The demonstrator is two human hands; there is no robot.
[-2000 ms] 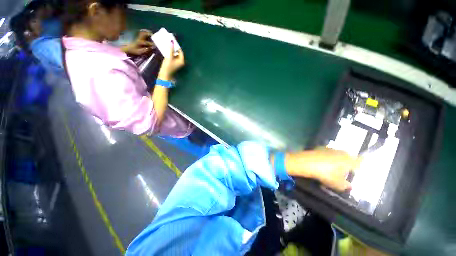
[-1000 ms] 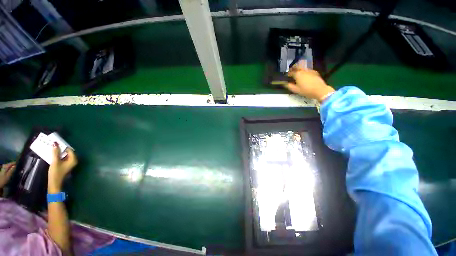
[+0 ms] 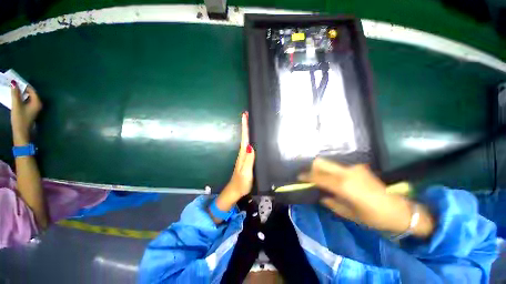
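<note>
The black foam tray (image 3: 258,105) lies in front of me and holds an open-backed tablet (image 3: 316,111). Its silver-white battery area glares, with thin dark flex cables (image 3: 319,83) between the cells. The mainboard (image 3: 299,47) with a yellow patch is at the far end. My left hand (image 3: 239,175) is flat against the tray's left edge, fingers straight, grasping nothing. My right hand (image 3: 358,194), blurred, is at the tray's near edge, closed on a yellow-backed tape (image 3: 294,187). Its fingertips are unclear.
A long dark band (image 3: 449,158) trails off to the right. The tray is on a green bench (image 3: 166,83) with a white-edged rail (image 3: 138,14) behind it. A post (image 3: 215,6) stands at the rail. Another person's hand (image 3: 25,111) holds a white piece at far left.
My right hand has come back from a tray beyond the rail to the near tray and shows yellow tape. My left hand has come into view at the tray's left side.
</note>
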